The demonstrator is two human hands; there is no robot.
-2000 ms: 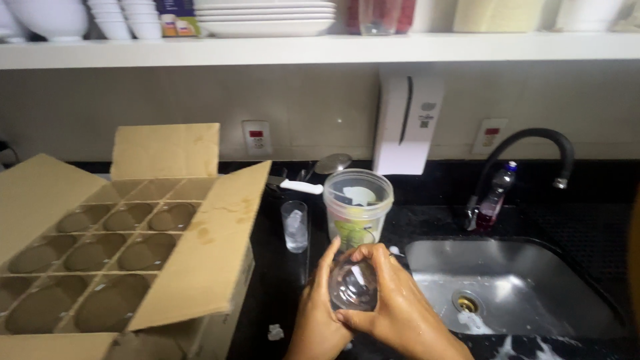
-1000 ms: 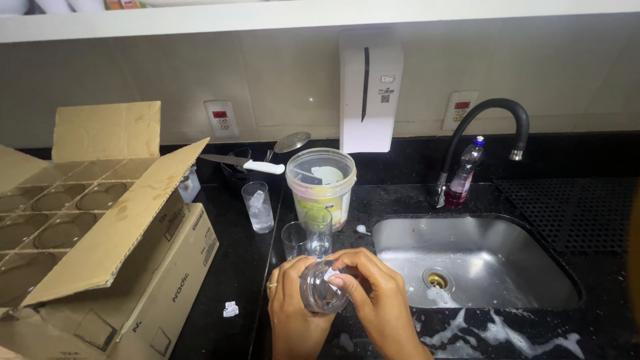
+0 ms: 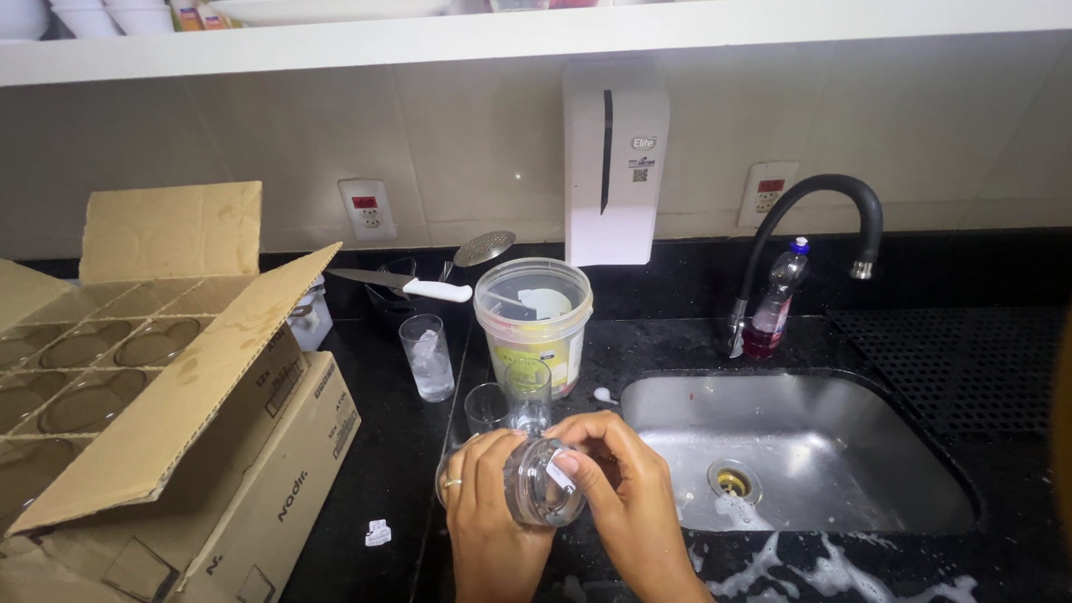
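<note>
My left hand [image 3: 494,494], with a ring on one finger, grips a clear drinking glass [image 3: 536,494] lying on its side in the air, its base toward the right. The thumb and fingers of my right hand [image 3: 624,486] pinch a small white sticker [image 3: 560,471] on the glass's base. Just beyond the hands, two clear glasses stand on the black counter, a taller one [image 3: 528,389] and a shorter one [image 3: 486,406]. Behind them is a clear plastic bucket [image 3: 536,335]. Left of it stands a glass with crumpled pieces inside [image 3: 430,360].
An open cardboard box of glasses [image 3: 167,402] fills the left side. A peeled label [image 3: 378,533] lies on the counter. A kitchen knife [image 3: 419,286] rests near the wall. On the right are a steel sink [image 3: 796,452], a black faucet [image 3: 837,188], a bottle [image 3: 775,301] and soap suds [image 3: 829,569].
The glass in my hands has turned from its position two seconds ago, and my right fingers have moved onto the sticker at its base. The view has shifted.
</note>
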